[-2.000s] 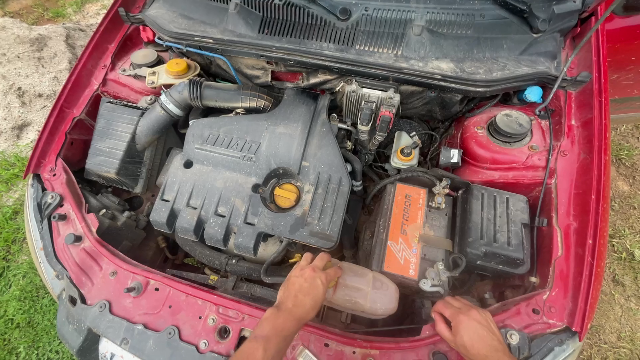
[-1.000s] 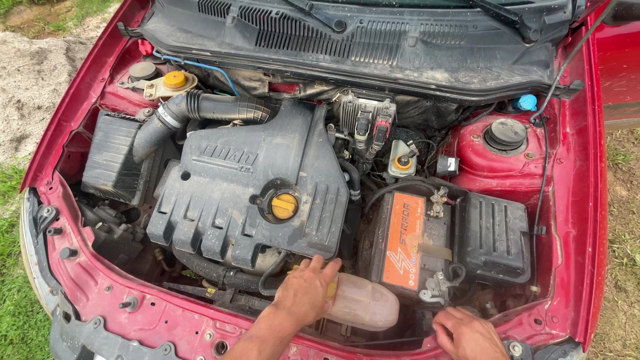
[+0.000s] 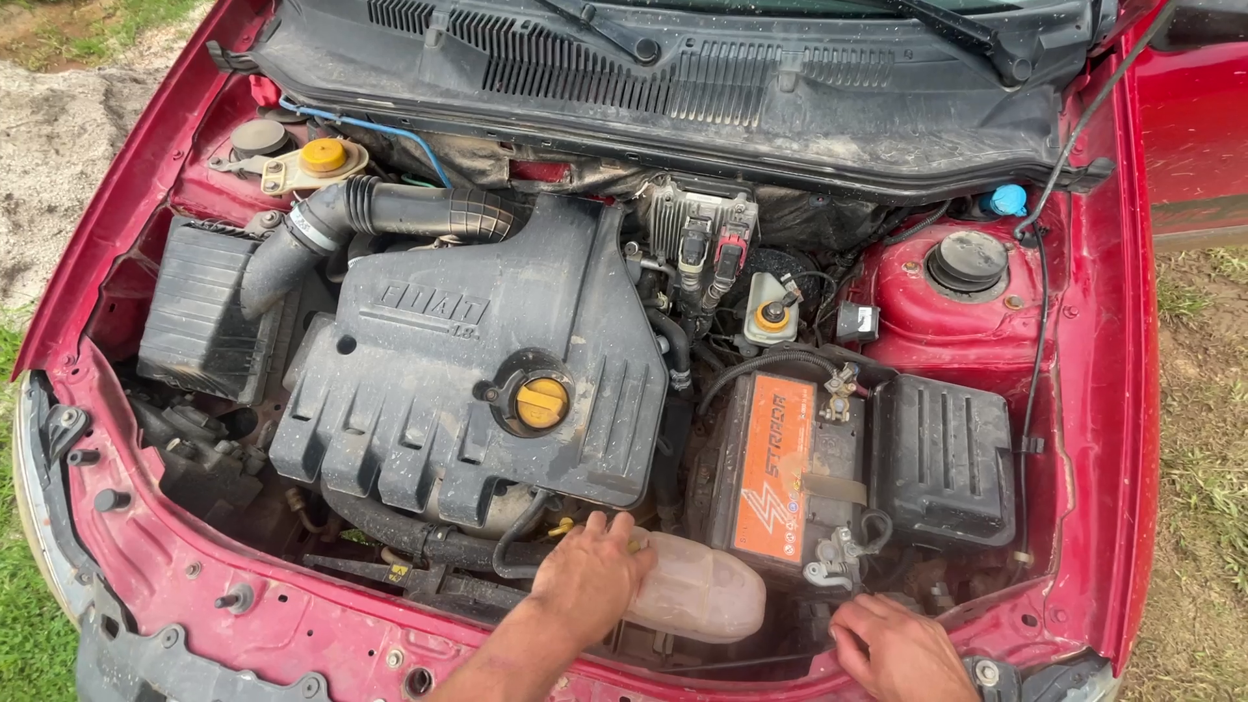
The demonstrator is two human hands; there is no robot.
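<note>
In the open engine bay of a red Fiat, my left hand (image 3: 593, 575) rests at the left end of the translucent plastic coolant reservoir (image 3: 707, 590), its fingers over the cap area, which they partly hide. Just left of the fingertips is a yellow dipstick handle (image 3: 561, 527). My right hand (image 3: 892, 643) is at the front edge of the bay, below the battery's front terminal clamp (image 3: 832, 561), fingers curled; whether it grips something is hidden. The car battery (image 3: 777, 468) with an orange label stands behind, between the reservoir and a black plastic box (image 3: 944, 458).
A black engine cover (image 3: 468, 331) with a yellow oil filler cap (image 3: 542, 403) fills the middle. The air filter box (image 3: 200, 307) is at left. A thin hood prop rod (image 3: 1092, 117) slants at right. The red front panel (image 3: 322, 619) runs along the near edge.
</note>
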